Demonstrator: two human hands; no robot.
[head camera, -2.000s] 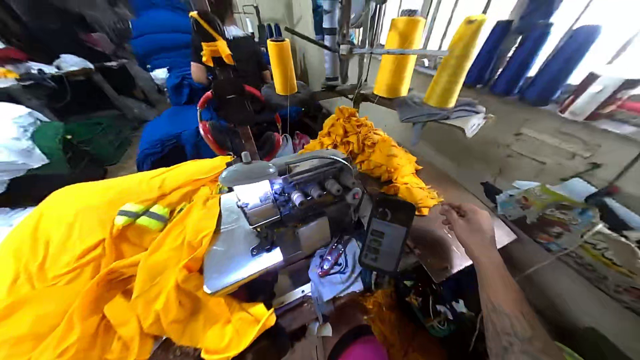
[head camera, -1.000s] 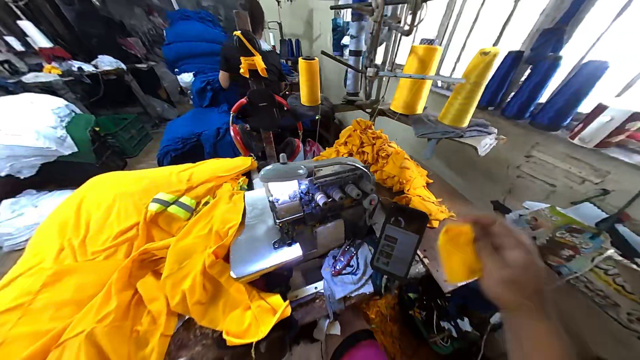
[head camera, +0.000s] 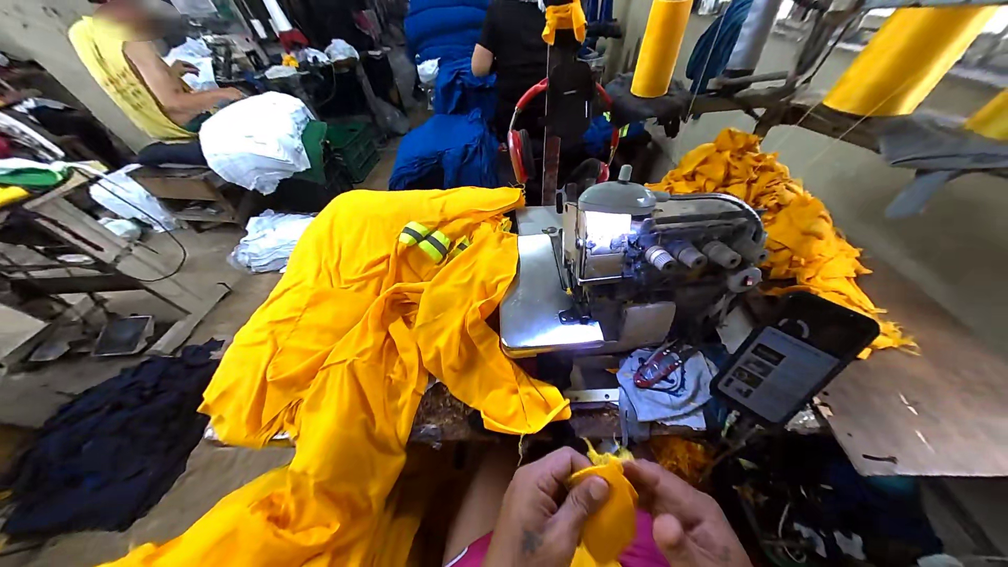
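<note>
Low in the head view, my left hand (head camera: 547, 504) pinches a small yellow fabric piece (head camera: 610, 512) between thumb and fingers. My right hand (head camera: 681, 512) holds the same piece's upper right edge, near its frayed top. Beyond my hands stands an overlock sewing machine (head camera: 630, 252) with its lamp lit. Large yellow cloth (head camera: 339, 315) lies left of the machine and hangs off the table edge, with neon-yellow and dark striped pieces (head camera: 425, 240) on it. A heap of small yellow fabric pieces (head camera: 787, 213) lies behind and right of the machine.
A phone (head camera: 791, 358) stands on a holder right of the machine. A grey rag (head camera: 665, 386) with a red tool lies at the front edge. Yellow thread cones (head camera: 661, 47) stand above. Two people sit farther back. Dark cloth (head camera: 110, 433) lies on the floor at left.
My right hand has moved from beside the phone to my lap, bringing the yellow piece it held one second ago. My left hand now grips it too. The view has turned left and down.
</note>
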